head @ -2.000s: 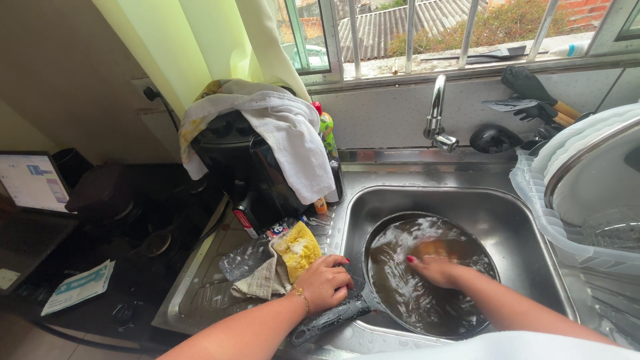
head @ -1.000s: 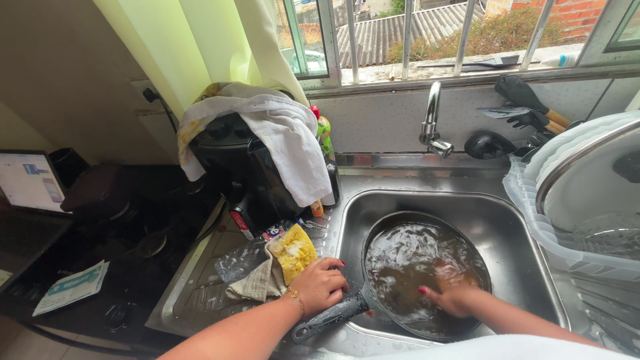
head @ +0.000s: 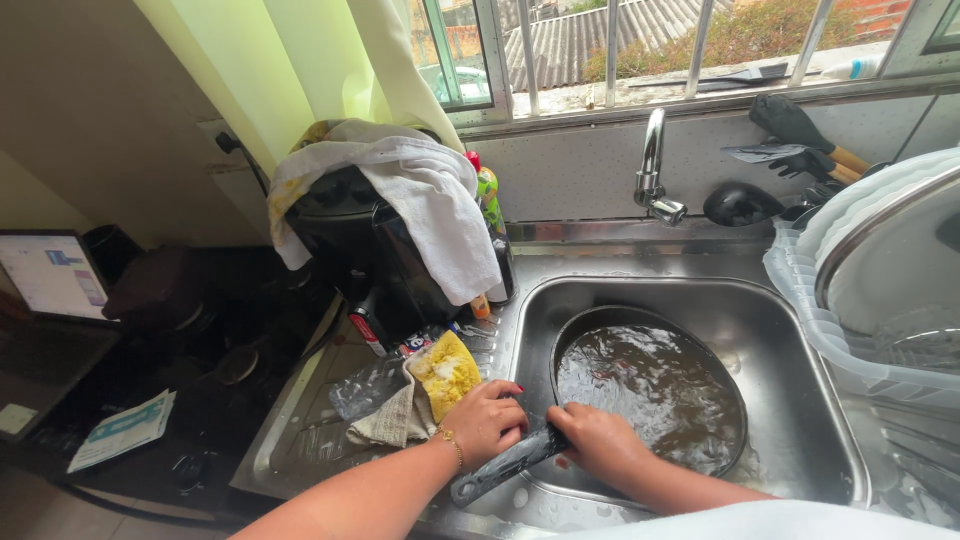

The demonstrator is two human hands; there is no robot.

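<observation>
A dark frying pan (head: 739, 420) full of murky brown water sits in the stainless steel sink (head: 795, 360), its black handle (head: 491, 480) reaching over the near left rim. My right hand (head: 600, 446) is closed around the handle where it joins the pan. Beside the handle, my left hand (head: 491, 424) rests with bent fingers at the sink's left edge; whether it grips anything is unclear. Just behind it lie a soapy yellow sponge (head: 448, 371), a beige cloth (head: 386, 416) and a clear plastic wrapper (head: 367, 386) on the drainboard.
A black air fryer (head: 352, 232) draped with a white towel (head: 427, 202) stands behind the drainboard. The faucet (head: 652, 169) rises behind the sink, near a black ladle (head: 741, 204). A plastic dish rack (head: 825, 330) with plates stands right. A laptop (head: 56, 277) is at far left.
My right hand has come out of the water in the pan and moved left onto the handle's base. The left hand stays near the sink's left edge.
</observation>
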